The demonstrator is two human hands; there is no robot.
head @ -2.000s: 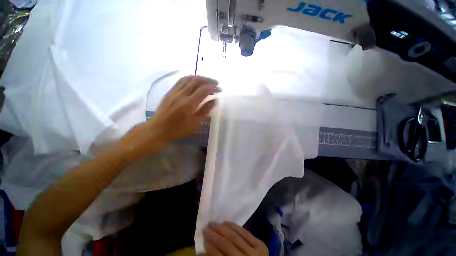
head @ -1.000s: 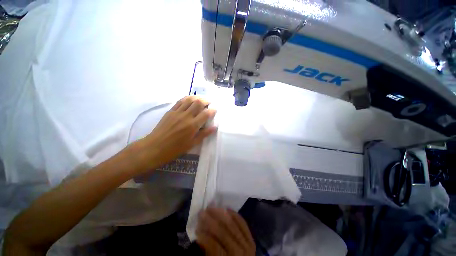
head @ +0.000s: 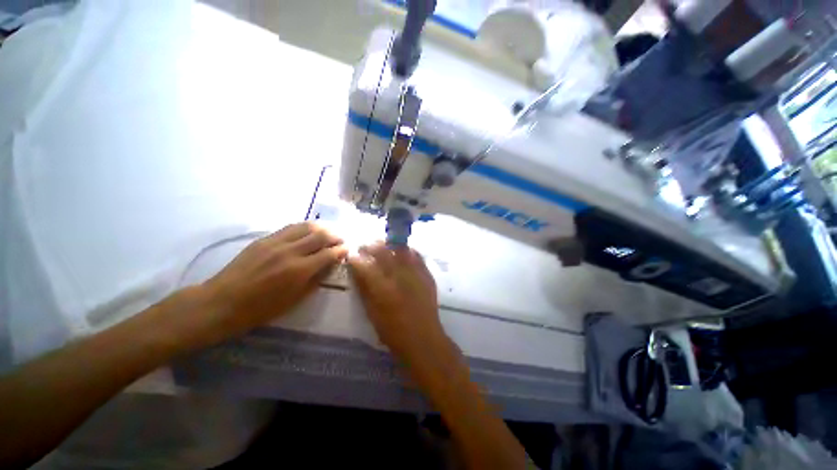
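Note:
The white sewing machine with blue stripe and "JACK" lettering stands ahead. My left hand lies flat at the needle area, fingertips near the presser foot, which is lost in lamp glare. My right hand is beside it, just below the machine head, fingertips almost touching the left hand's. A short cream strip of cloth end shows between and under the fingers. The rest of that piece is hidden by hands and glare. Large white panels spread left of the needle.
A ruled tape runs along the table's front edge. Black-handled scissors lie on a grey pouch at the right. A black control panel is on the machine. White cloth hangs below the table at lower left.
My right hand has moved up from the cloth's lower end to the needle area beside my left hand. The long hanging panel no longer shows. The view has tilted and shows more behind the machine.

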